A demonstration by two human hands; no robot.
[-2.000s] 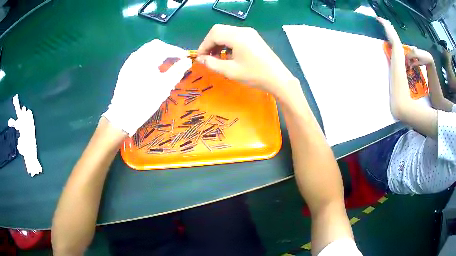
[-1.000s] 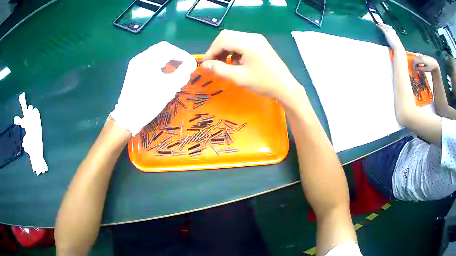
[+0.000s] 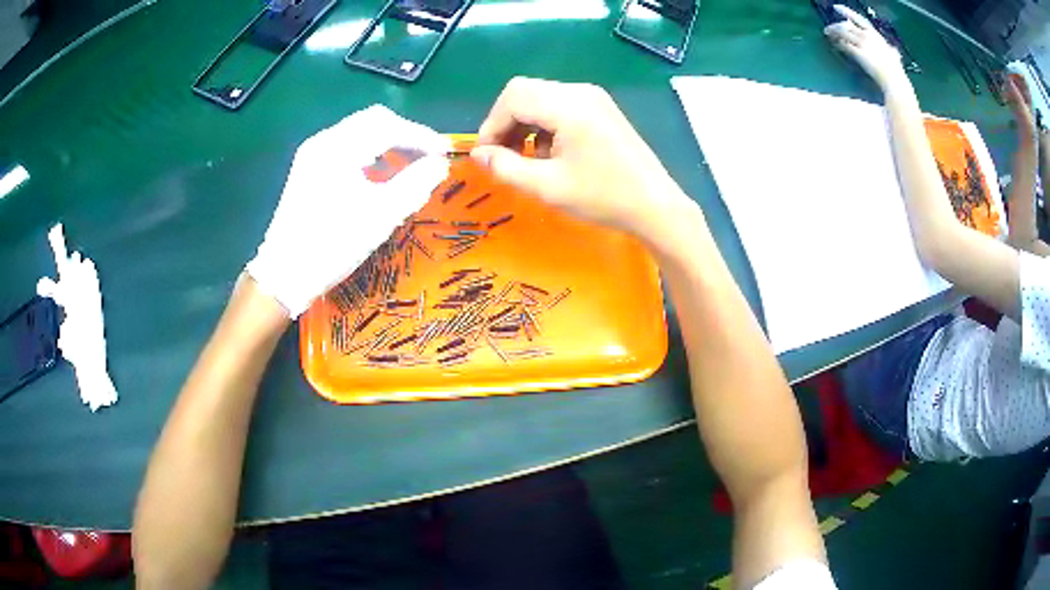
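Observation:
My left hand (image 3: 351,202), in a white glove, and my bare right hand (image 3: 576,150) are over the far edge of the orange parts tray (image 3: 587,311). Their fingertips nearly meet, with a thin dark side key (image 3: 459,153) pinched between them. Both hands seem to hold it; its ends are hidden by the fingers. Many loose thin dark side keys (image 3: 443,323) lie in the left and middle part of the tray.
Black phone housings (image 3: 235,95) lie along the far side. A spare white glove (image 3: 83,328) rests beside a dark housing (image 3: 25,346) at left. A white sheet (image 3: 794,219), a second orange tray (image 3: 946,144) and another person's arms (image 3: 938,236) are at right.
The housings at the far side have shifted left and nearer in view. The neighbour's hands have moved apart, away from their tray. My hands keep nearly the same pinching pose.

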